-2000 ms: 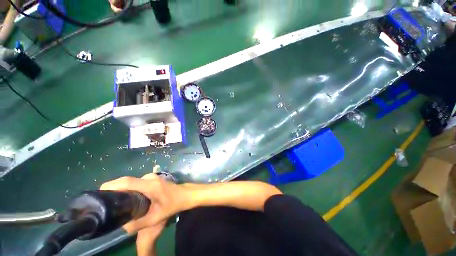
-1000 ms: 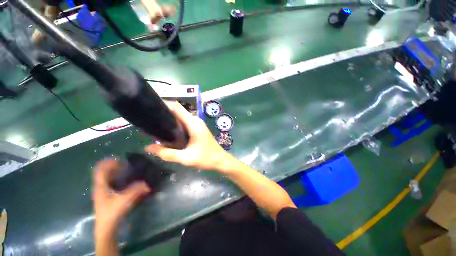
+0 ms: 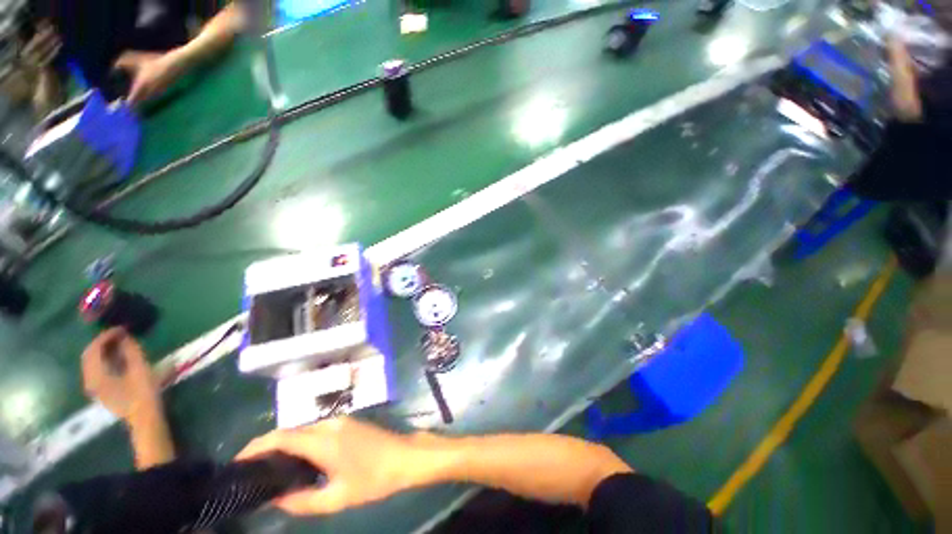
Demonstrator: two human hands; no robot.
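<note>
My right hand [image 3: 350, 464] is shut on the black barrel of the powered screwdriver [image 3: 245, 490], low in the picture; its bit is not visible. My left hand [image 3: 125, 381] is at the far left over the bench's pale rail, blurred, fingers slightly apart, with nothing visible in it. A black cylindrical unit [image 3: 132, 311] with a reddish shiny end is just beyond its fingertips on the green conveyor. Whether they touch is unclear. The white and blue screw feeder [image 3: 308, 360] stands between my hands, its front ledge just above my right hand.
Two white-faced discs [image 3: 434, 306] and a dish of glinting bits [image 3: 441, 350] sit right of the feeder, above a thin dark strip [image 3: 438, 397]. More black units [image 3: 397, 92] stand on the conveyor [image 3: 470, 156]. Another person's hand [image 3: 151, 75] is at upper left. A blue stool [image 3: 679, 375] is at right.
My left hand has moved up and left from the bench to the conveyor side. My right hand and the screwdriver have come down and toward me, uncovering the feeder.
</note>
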